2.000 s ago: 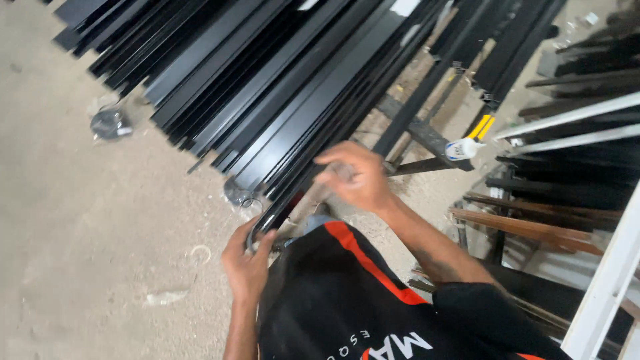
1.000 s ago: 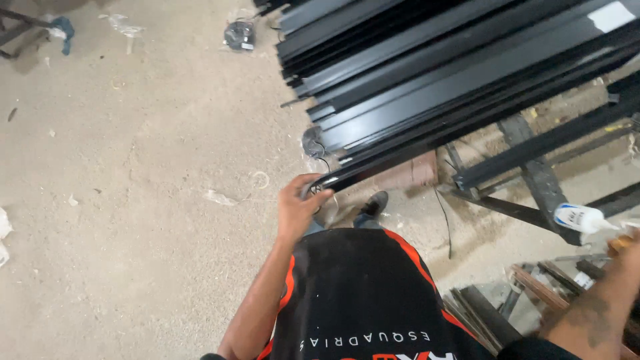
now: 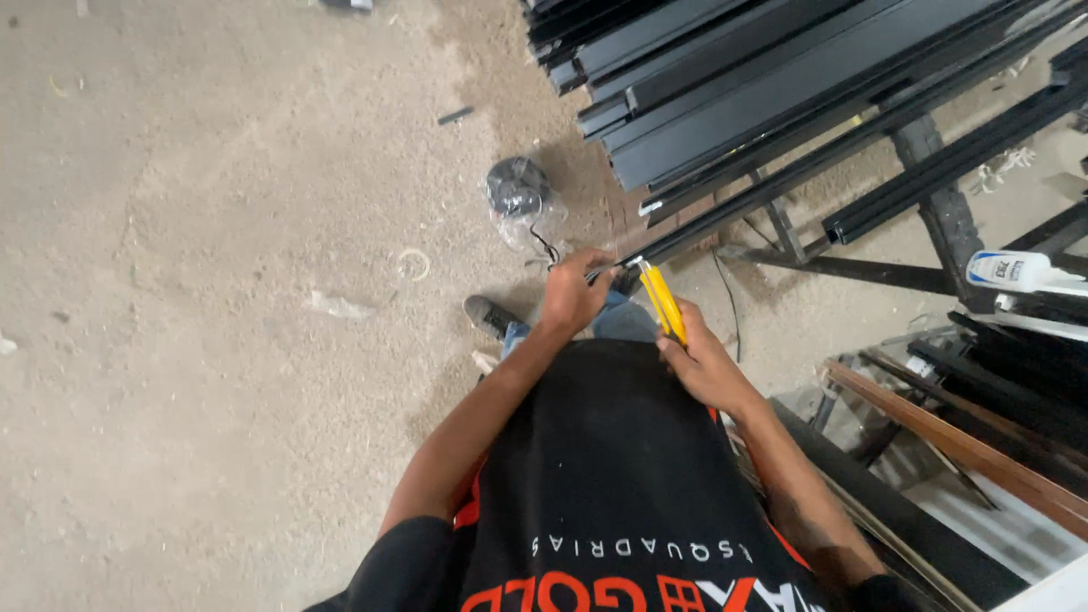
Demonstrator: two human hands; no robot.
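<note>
Near the middle, my left hand [image 3: 576, 293] pinches a thin dark strip [image 3: 602, 271] at the end of a long black profile [image 3: 714, 223]. My right hand [image 3: 705, 357] is closed around a yellow utility knife [image 3: 663, 304]. The knife's tip meets the profile's end, just right of my left fingers. Whether the blade is cutting into the strip cannot be told. More black metal profiles [image 3: 731, 93] lie side by side beyond my hands, at the upper right.
A plastic-wrapped black roll [image 3: 517, 189] lies on the concrete floor [image 3: 212, 255]. A black metal rack [image 3: 943, 212] supports the profiles. A white glue bottle [image 3: 1011, 270] is at the right, above stacked brown and black profiles [image 3: 960, 425]. A dark cable [image 3: 733, 306] hangs behind my right hand.
My right hand, at the far right near the bottle one second ago, is back beside my left hand and now holds the yellow knife. My left hand remains at the profile's end.
</note>
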